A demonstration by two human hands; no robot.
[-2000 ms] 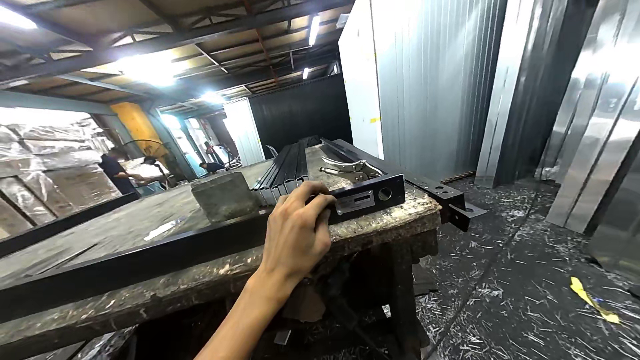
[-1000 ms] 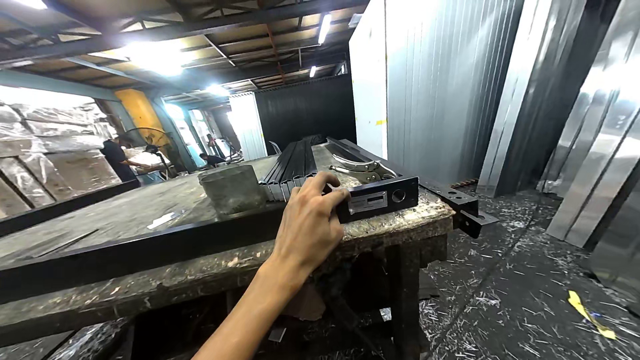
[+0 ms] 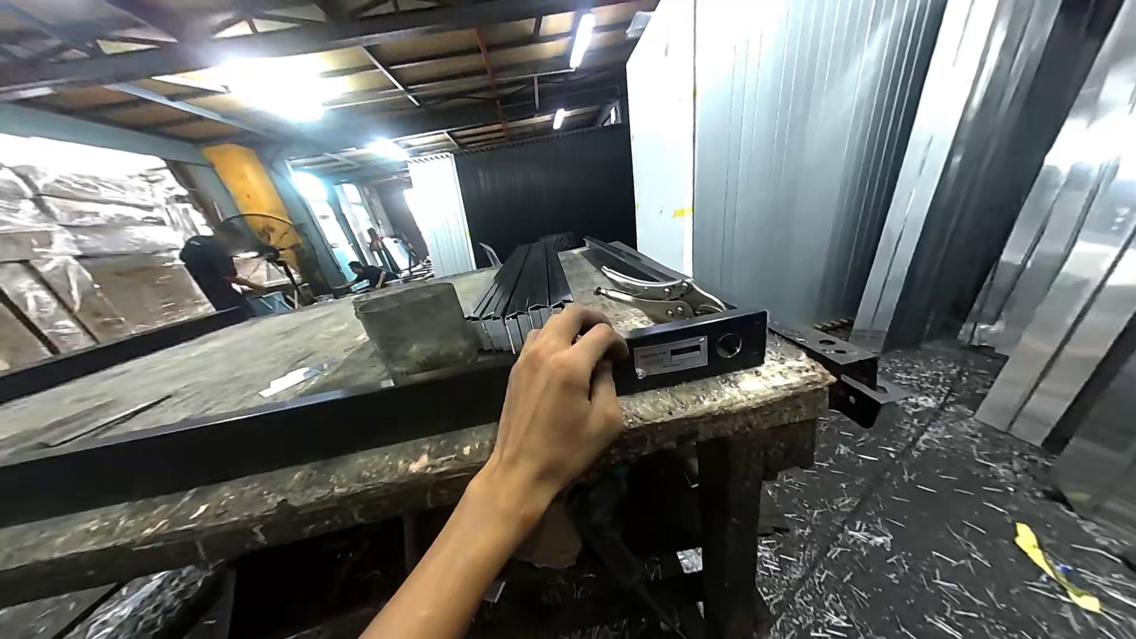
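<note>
My left hand (image 3: 568,390) lies over a long black metal bar (image 3: 257,448) along the near edge of a worn workbench, its fingers curled over the bar's top and its thumb side at the right. Just right of the fingers, the bar's front bears a silver label (image 3: 671,356) with writing and a round hole (image 3: 729,344). Behind the bar, left of the hand, stands a grey block (image 3: 415,328). A bundle of thin black metal profiles (image 3: 525,275) lies beyond the fingers. Locking pliers (image 3: 657,297) rest behind the labelled end. My right hand is out of view.
Black brackets with holes (image 3: 830,351) stick out past the bench's right corner. Tall metal sheets (image 3: 781,160) stand at the right. Metal shavings and a yellow strip (image 3: 1052,568) lie on the floor. A co-worker (image 3: 213,266) stands by a fan (image 3: 266,232) at the far left.
</note>
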